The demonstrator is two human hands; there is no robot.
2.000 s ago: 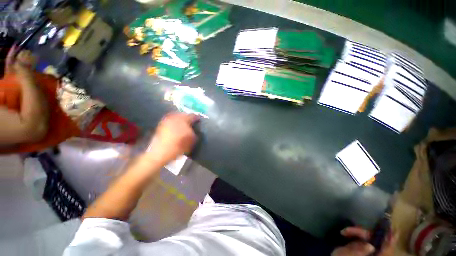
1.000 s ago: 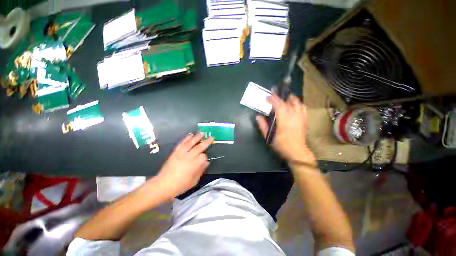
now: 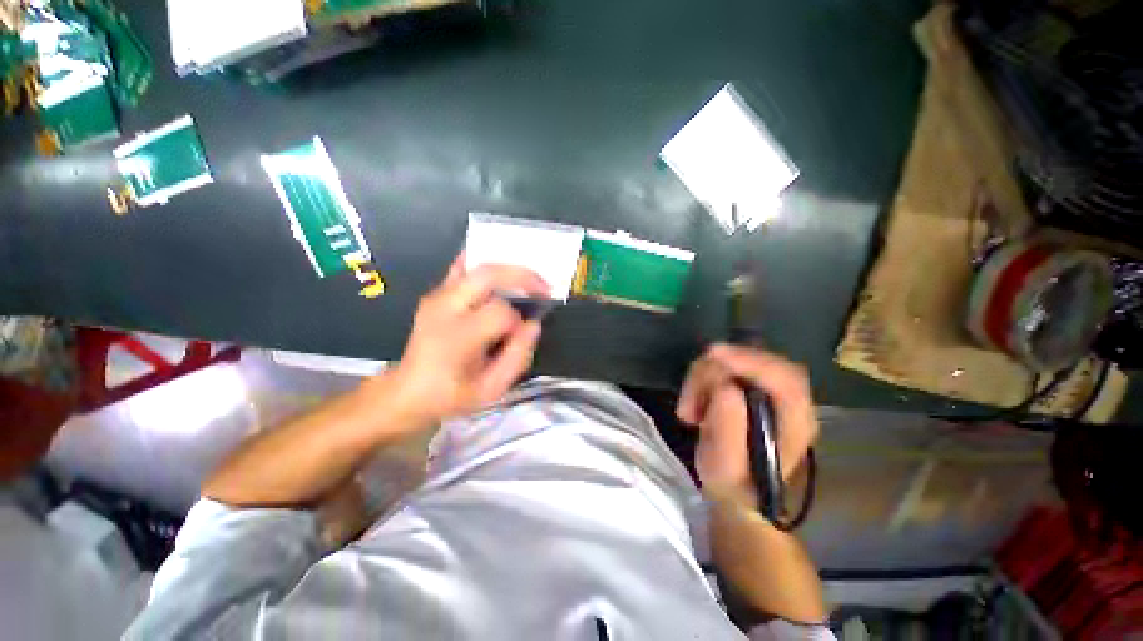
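Note:
A white LCD module (image 3: 520, 246) and a green circuit board (image 3: 637, 271) lie end to end on the dark mat, with an orange-gold strip at their meeting edge. My left hand (image 3: 474, 336) is at the module's lower edge with curled fingers. Something small and dark shows at its fingertips, too blurred to name. My right hand (image 3: 752, 420) is closed around the black soldering iron (image 3: 762, 453). Its blurred front end points up toward a second white LCD module (image 3: 727, 153), which lies tilted at the right. I cannot tell if they touch.
Two loose green boards (image 3: 318, 208) (image 3: 164, 162) lie left, before a heap of boards (image 3: 78, 113). Stacked assemblies (image 3: 238, 28) are cut off by the top edge. Cardboard (image 3: 896, 294), a red-and-white-rimmed container (image 3: 1047, 301) and a black fan (image 3: 1065, 113) are at the right.
The view has shifted and come closer. A white module now lies at the left end of the board in front. My right hand has moved down, away from the tilted module, with the iron.

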